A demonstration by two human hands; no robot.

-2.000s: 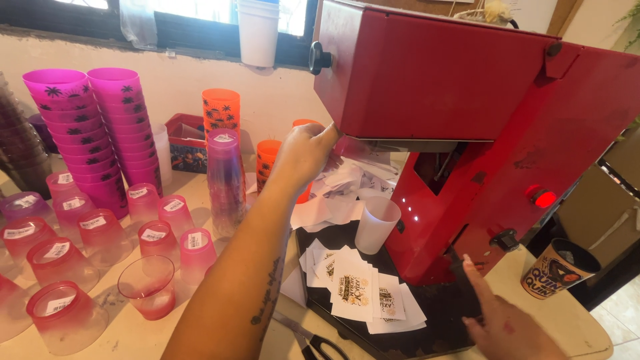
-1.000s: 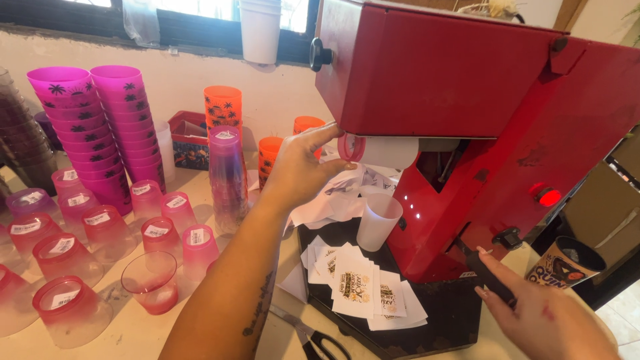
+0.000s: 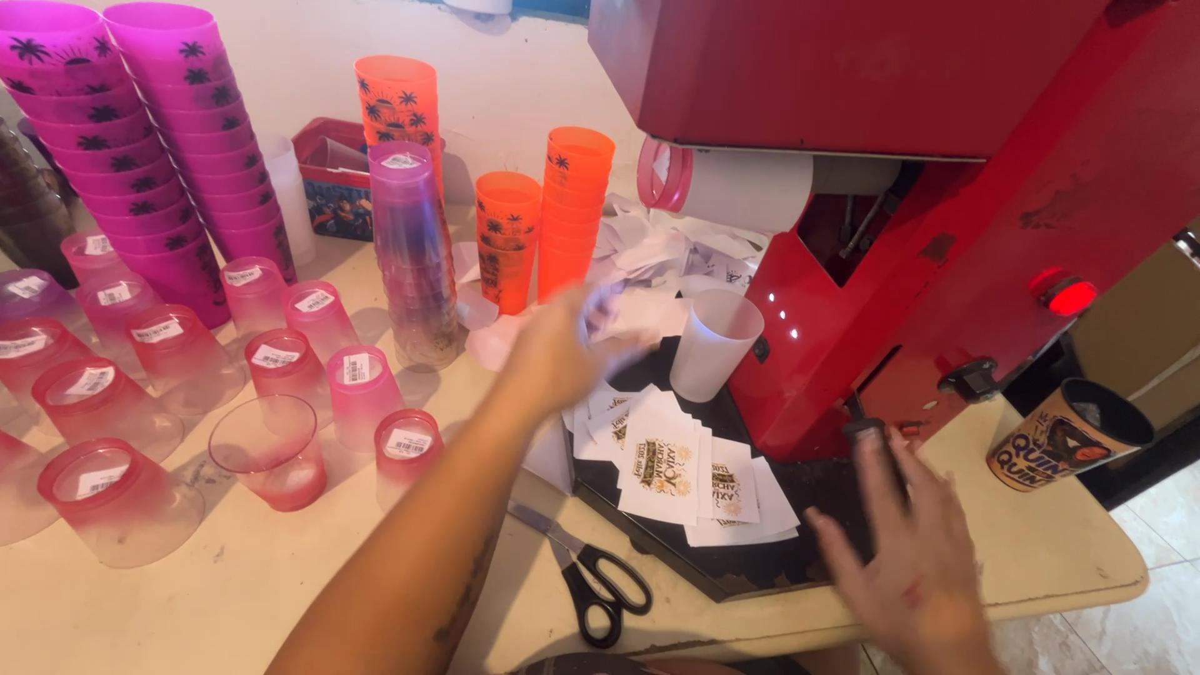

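My left hand [image 3: 567, 352], blurred, is above the near side of the table with fingers apart and nothing visible in it. My right hand [image 3: 905, 534] rests on the black lever handle [image 3: 877, 450] of a red heat press [image 3: 825, 84]; how tightly the fingers close is unclear. Under the press's hood, a cup with a pink base [image 3: 667, 176] lies sideways with white paper [image 3: 750, 187] around it. A translucent white cup [image 3: 714, 347] stands on the black base plate [image 3: 712, 577], beside a pile of printed paper transfers [image 3: 661, 459].
Frosted pink cups [image 3: 117, 497] stand upside down at left, near magenta stacks [image 3: 141, 178]. Orange stacks [image 3: 572, 206] and loose paper [image 3: 647, 244] are behind. Black-handled scissors [image 3: 600, 591] lie near the front edge. A printed cup [image 3: 1064, 436] stands at right.
My left hand has come away from the cup under the hood and moved toward me. My right hand, apart from the handle two seconds ago, is now at it. The view has shifted closer and lower.
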